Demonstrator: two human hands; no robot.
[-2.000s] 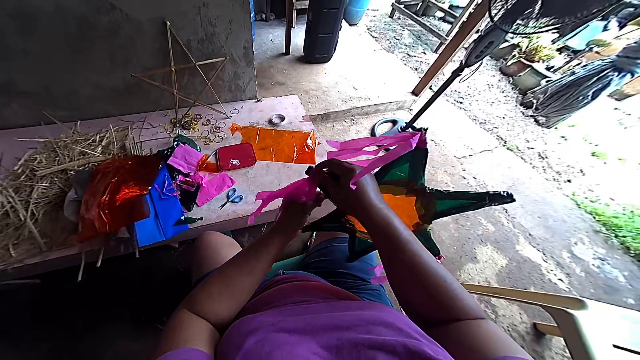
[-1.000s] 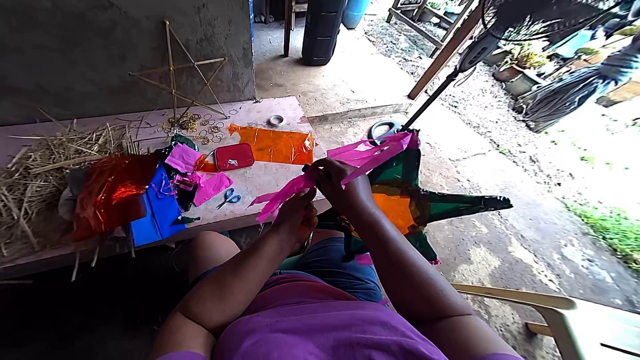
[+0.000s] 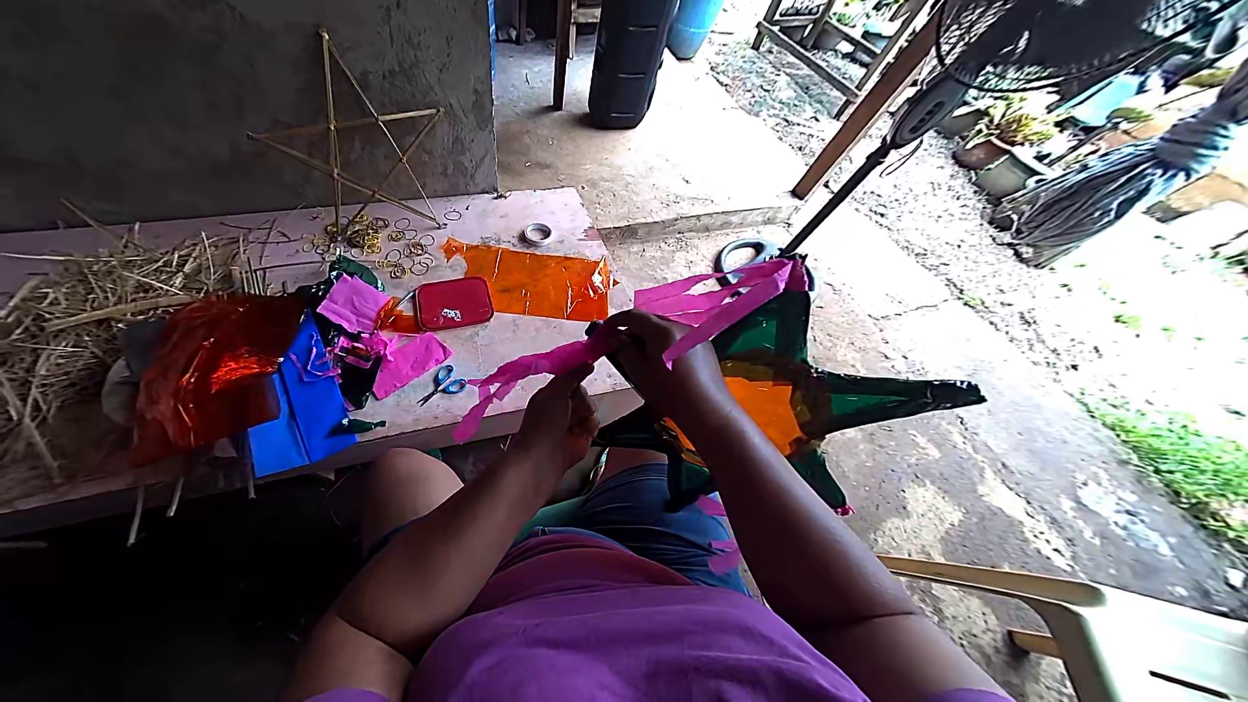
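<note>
A star-shaped lantern of green and orange cellophane rests across my lap, one point toward my hands. My left hand and my right hand meet at that point, fingers closed on a pink paper streamer there. More pink fringe hangs at the upper point. On the table lie blue-handled scissors, a red case, an orange cellophane sheet, pink paper pieces, a tape roll and rubber bands. The exact fingertip contact is hidden.
A bare bamboo star frame leans on the wall. Sticks and straw, red cellophane and a blue sheet cover the table's left. A standing fan is at upper right, a plastic chair at lower right.
Both hands have stayed together at the lantern's near point. The pink strips around them have shifted slightly.
</note>
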